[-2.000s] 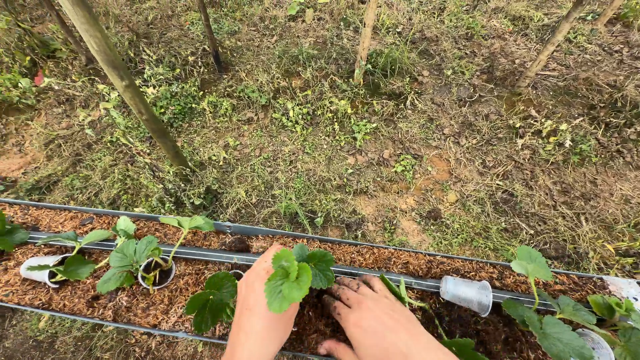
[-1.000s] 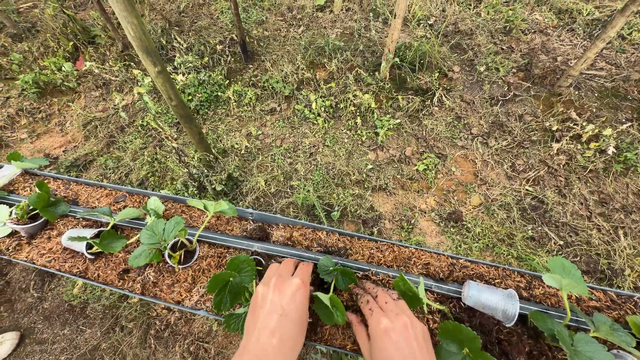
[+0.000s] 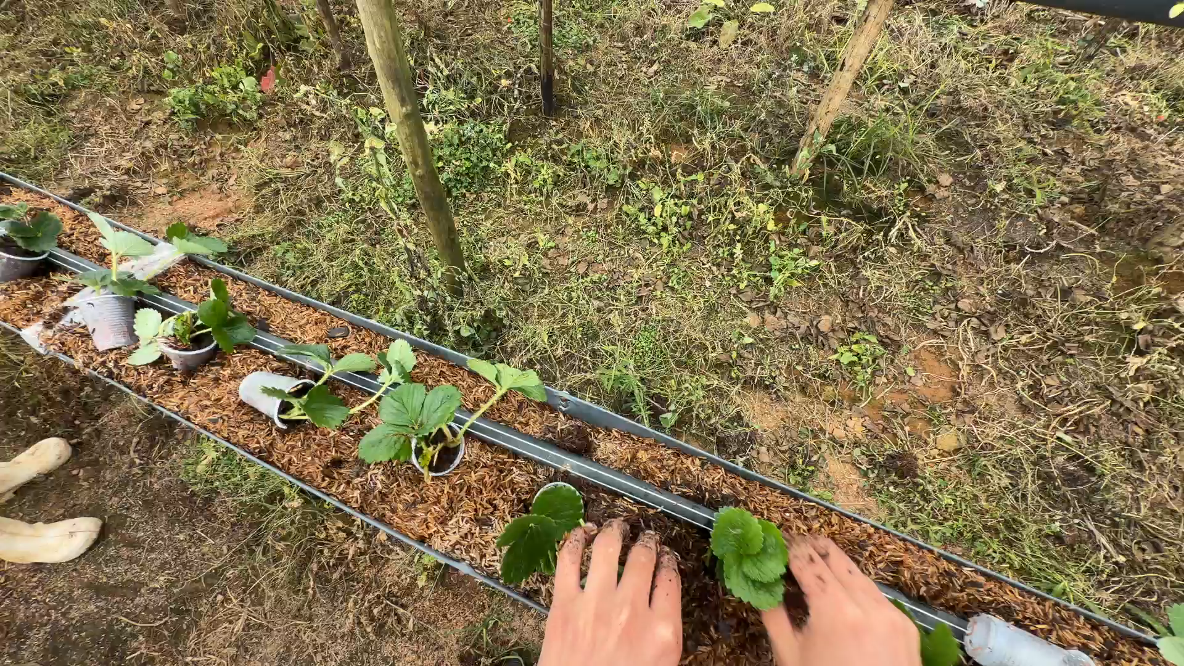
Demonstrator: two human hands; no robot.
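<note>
At the lower middle, my left hand lies palm down on the dark potting mix, its fingers spread and soil on the fingertips. It covers part of a strawberry seedling whose white cup rim shows behind the leaves. Farther right, my right hand touches the soil beside another strawberry plant, which stands between the two hands. Its fingertips are partly hidden. No held object shows in either hand. A black drip pipe runs along the trough behind the hands.
Potted strawberry seedlings stand along the trough to the left, one cup tipped over. An empty plastic cup lies at lower right. Wooden stakes rise beyond the trough's edge. Pale footwear shows at far left.
My left hand has moved left, away from the plant between the hands, and its fingers have spread. The view has turned, showing more of the trough's left part.
</note>
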